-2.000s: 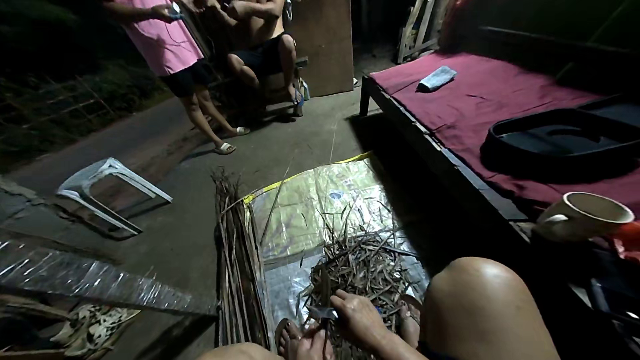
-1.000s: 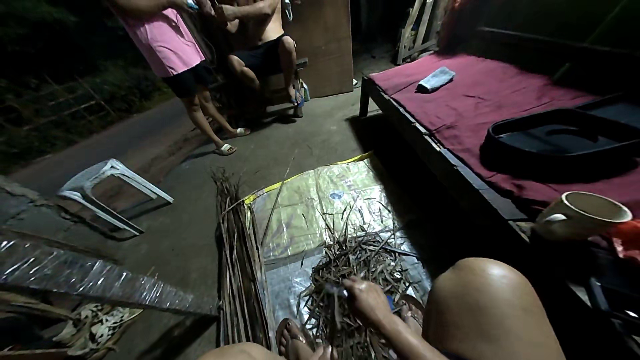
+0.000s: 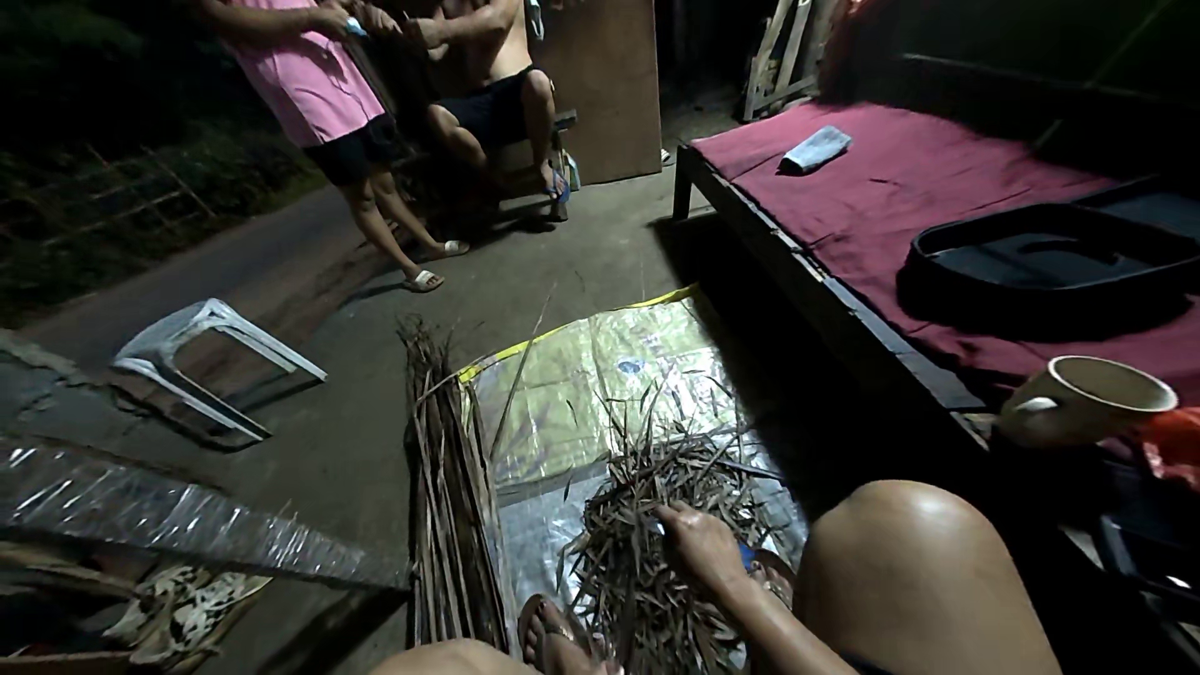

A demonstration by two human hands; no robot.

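A heap of short, dark dried leaf strips (image 3: 647, 562) lies between my feet on a plastic sack sheet (image 3: 581, 394). Over the heap is my right hand (image 3: 698, 544), its fingers closed around a small thing with a pale, shiny part, too small to name. My left hand (image 3: 605, 664) shows only as fingertips at the bottom edge, beside my sandalled foot; what it holds is hidden. Along the left side of the sheet lies a bundle of long dried leaf strips (image 3: 445, 497).
A wooden bed platform with red cloth (image 3: 881, 178) stands right, bearing a black case (image 3: 1050, 262). A beige mug (image 3: 1087, 398) is near my knee. A white plastic stool (image 3: 216, 366) lies left. Two other people (image 3: 319, 84), (image 3: 497, 84) are at the back.
My right hand has moved away from my left hand, up and to the right over the heap. The person in pink has shifted arms toward the seated person.
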